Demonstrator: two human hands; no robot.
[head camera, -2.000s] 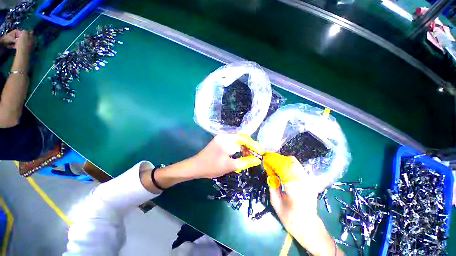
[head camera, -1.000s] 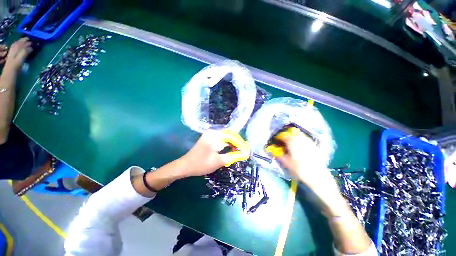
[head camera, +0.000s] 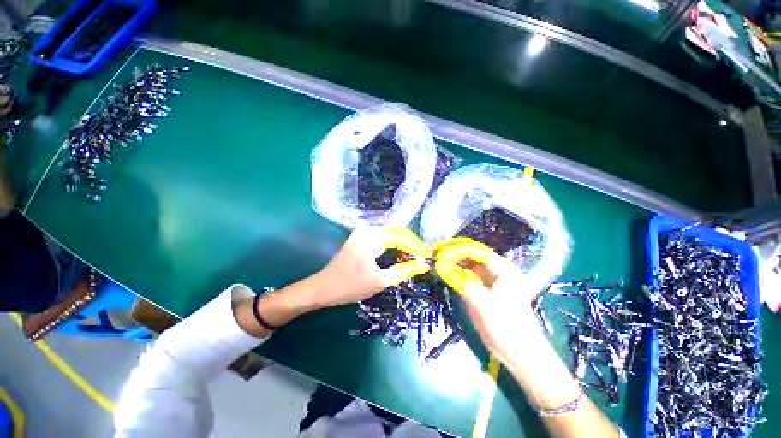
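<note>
My left hand (head camera: 377, 263), with yellow finger cots, pinches a tiny dark part at its fingertips. My right hand (head camera: 479, 278), also with yellow cots, meets it fingertip to fingertip just in front of the right bag; what it pinches is too small to tell. The left clear bag (head camera: 330, 175) and the right clear bag (head camera: 555, 231) are rolled open with small dark parts inside. A pile of black-silver pieces (head camera: 411, 318) lies below my hands, partly covered by them. Loose black-silver parts (head camera: 599, 329) lie to the right.
A blue tray (head camera: 653, 282) heaped with black-silver parts stands at the right. A second blue tray (head camera: 86, 64) is at the far left, near a parts pile (head camera: 124, 120). A metal rail (head camera: 325, 90) runs behind the bags. A neighbour's dark clothing (head camera: 34, 265) shows at the left edge.
My right hand went into the right bag and has come back to my left hand's fingertips. The neighbour's forearm has mostly left the picture. The view has shifted slightly.
</note>
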